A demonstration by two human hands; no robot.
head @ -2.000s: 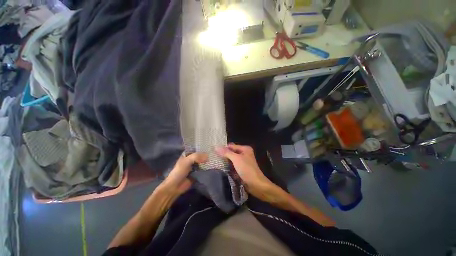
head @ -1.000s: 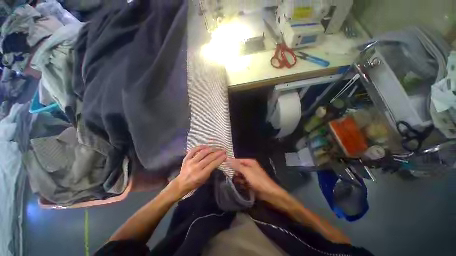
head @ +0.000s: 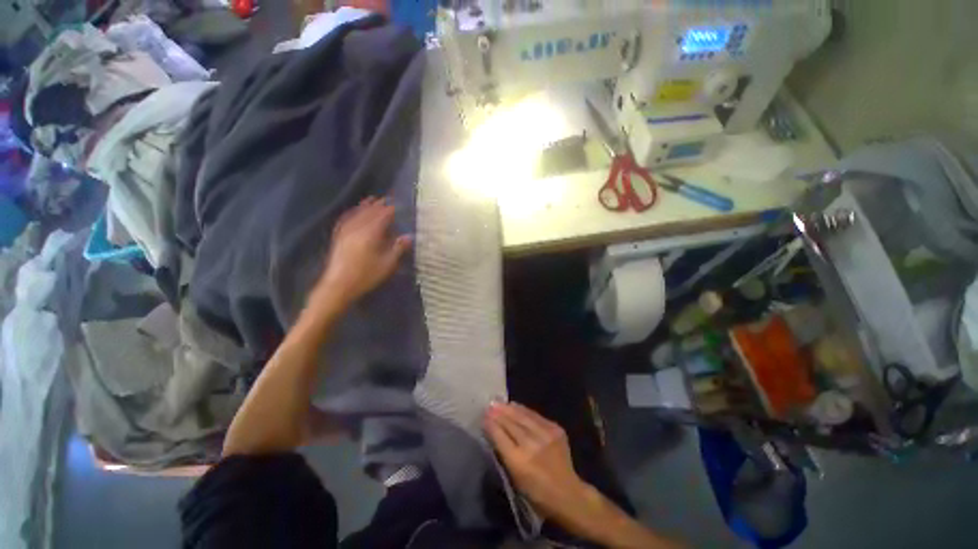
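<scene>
The dark grey fabric drapes over the left of the table and down to my lap. A light, finely striped band runs along its right side, from the glaring lamp towards me. My left hand lies on the dark fabric left of the band, fingers slightly apart. My right hand is at the band's right edge near my lap, fingertips on the edge; its thumb is hidden. The white sewing machine stands at the top. The glare hides its needle area.
Red-handled scissors and a slim blue tool lie on the cream table. A white roll hangs below. A cluttered tray with an orange-red box and black-handled scissors is at right. Grey cloth fills a bin at left.
My left hand has left the band and moved up and left onto the dark fabric. My right hand is lower, at the band's edge. The view shows more of the machine.
</scene>
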